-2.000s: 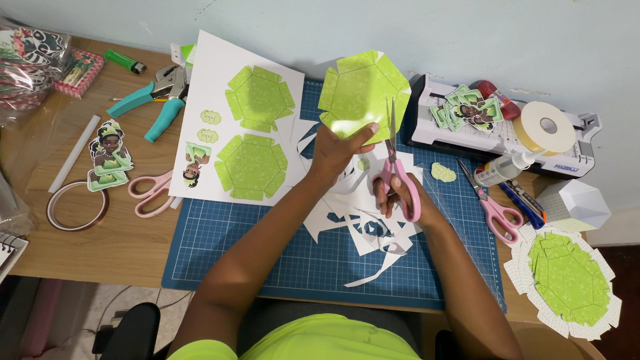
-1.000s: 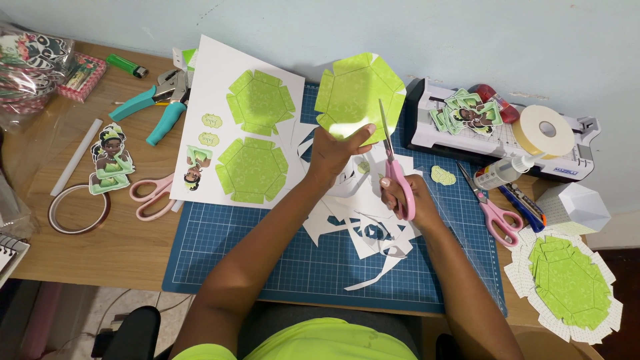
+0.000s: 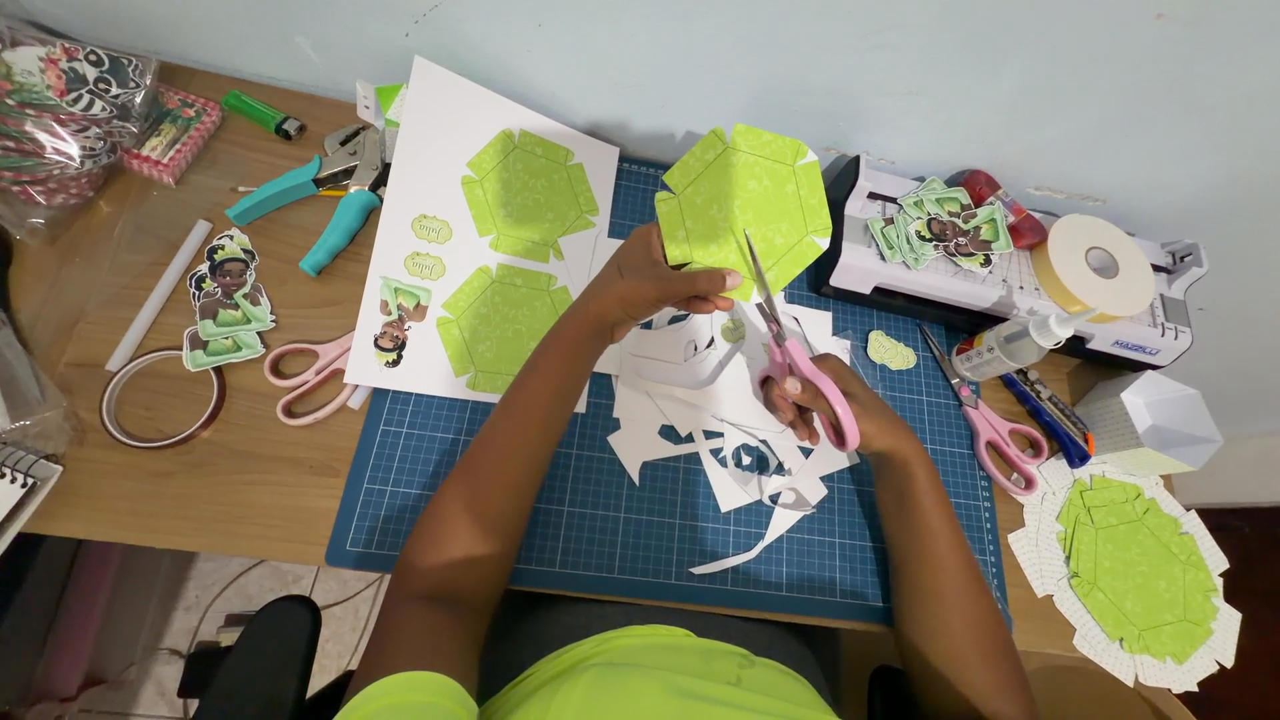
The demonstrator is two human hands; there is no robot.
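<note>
My left hand point(image 3: 665, 285) grips the lower left edge of a lime green hexagonal paper cutout point(image 3: 745, 205) with printed fold lines and slit flaps. Pink-handled scissors point(image 3: 800, 365) are in my right hand point(image 3: 835, 405), their blades pointing up at the cutout's lower edge. The blades look nearly closed. Below both hands, white paper scraps point(image 3: 730, 420) lie heaped on a blue gridded cutting mat point(image 3: 600, 540). A white sheet printed with green hexagons point(image 3: 510, 330) lies left of my left hand, partly over the mat.
At left are teal-handled pliers point(image 3: 345, 220), a tape roll point(image 3: 162, 400) and other pink scissors point(image 3: 310, 378). A paper trimmer point(image 3: 1010, 265) bearing a tape roll point(image 3: 1095, 262) stands back right. More scissors point(image 3: 1000, 440), a glue bottle point(image 3: 1010, 345) and stacked green cutouts point(image 3: 1140, 570) lie at right.
The green cutout has turned a little in my left hand. The scissors in my right hand have shifted slightly against its lower edge.
</note>
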